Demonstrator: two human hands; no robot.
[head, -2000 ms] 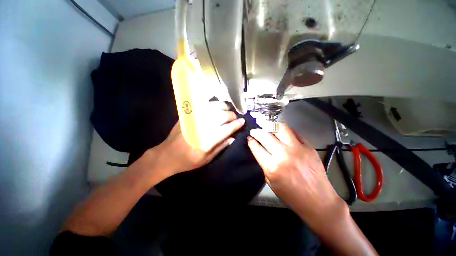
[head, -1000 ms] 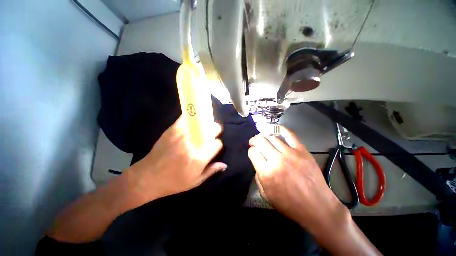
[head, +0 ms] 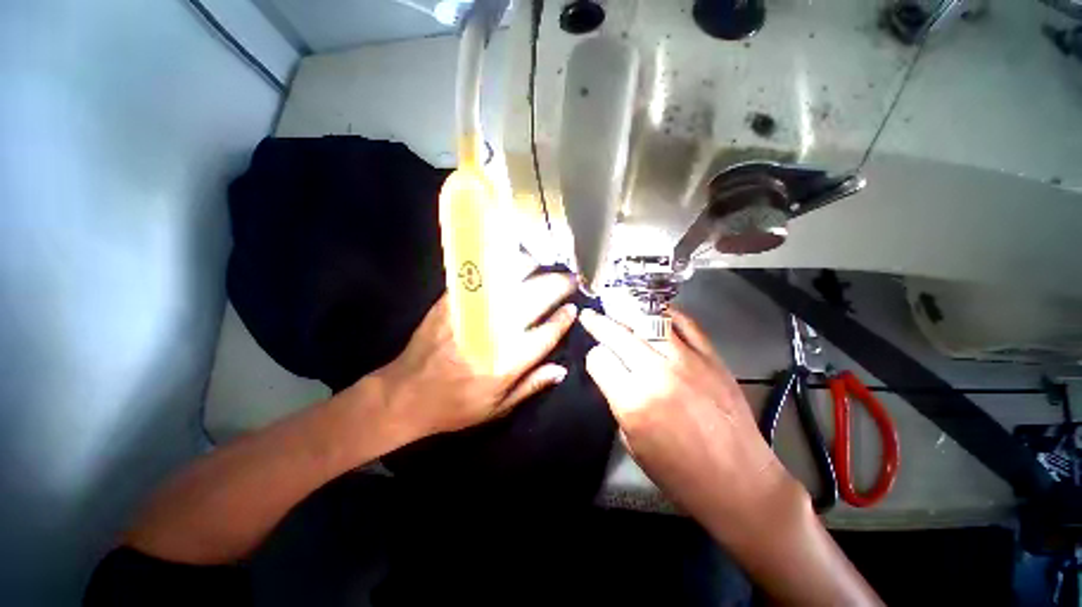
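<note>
A black garment piece (head: 338,255) lies bunched left of the needle and runs under both hands to the table's front edge. My left hand (head: 475,368) rests on the cloth, partly hidden behind the yellow lamp (head: 469,285), its fingertips just left of the presser foot (head: 647,279). My right hand (head: 676,391) is on the cloth just in front of the foot, its fingertips close to my left fingertips. Both hands hold the cloth near the needle. Glare hides the needle point and the cloth edge there.
The cream machine head (head: 949,178) spans the top and right. Scissors (head: 866,439) with one red and one black loop lie right of my right hand. A black band (head: 902,368) runs diagonally to a dark holder (head: 1056,457) at the right edge. A pale wall (head: 95,261) stands left.
My left hand's fingers were curled back from the needle a second ago; they now reach forward beside it, near my right fingertips. The whole view has shifted slightly, with the machine lower in frame.
</note>
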